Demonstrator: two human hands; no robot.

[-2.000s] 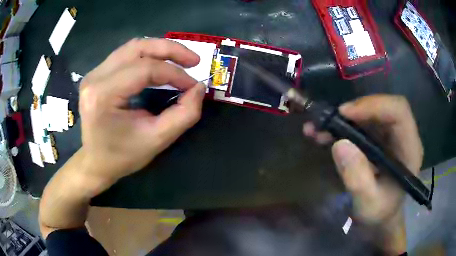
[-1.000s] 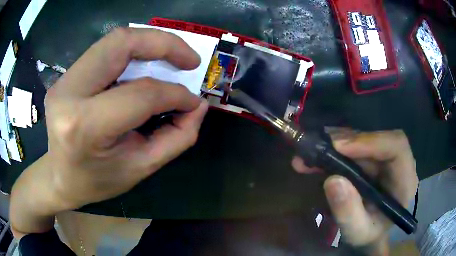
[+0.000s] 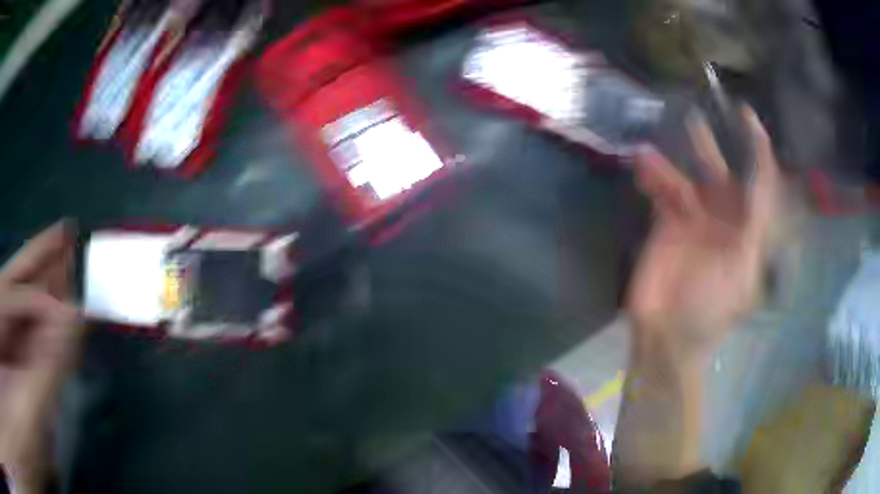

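Note:
The whole view is blurred. The open phone assembly [image 3: 227, 287] lies on the dark green mat at left. Its white LCD module [image 3: 125, 277] is at the left end, the orange-gold flex cable [image 3: 174, 286] in the middle, a dark screen at the right. My left hand [image 3: 39, 318] is cut off by the left edge, its fingers beside the module's left end. Whether it holds the phone or a wire cannot be told. My right hand [image 3: 702, 227] is raised at the right, fingers spread, with no soldering iron clearly visible in it.
A red rear housing [image 3: 314, 72] with a white label patch lies top centre. Another phone assembly [image 3: 526, 72] lies to its right. Two more red-edged phone parts [image 3: 188, 101] are at top left. A blurred brownish object [image 3: 700, 34] is at top right. Grey floor shows bottom right.
The view has swung right, so the phone appears farther left. My right hand has moved away from the phone, its fingers have spread, and the iron no longer shows clearly.

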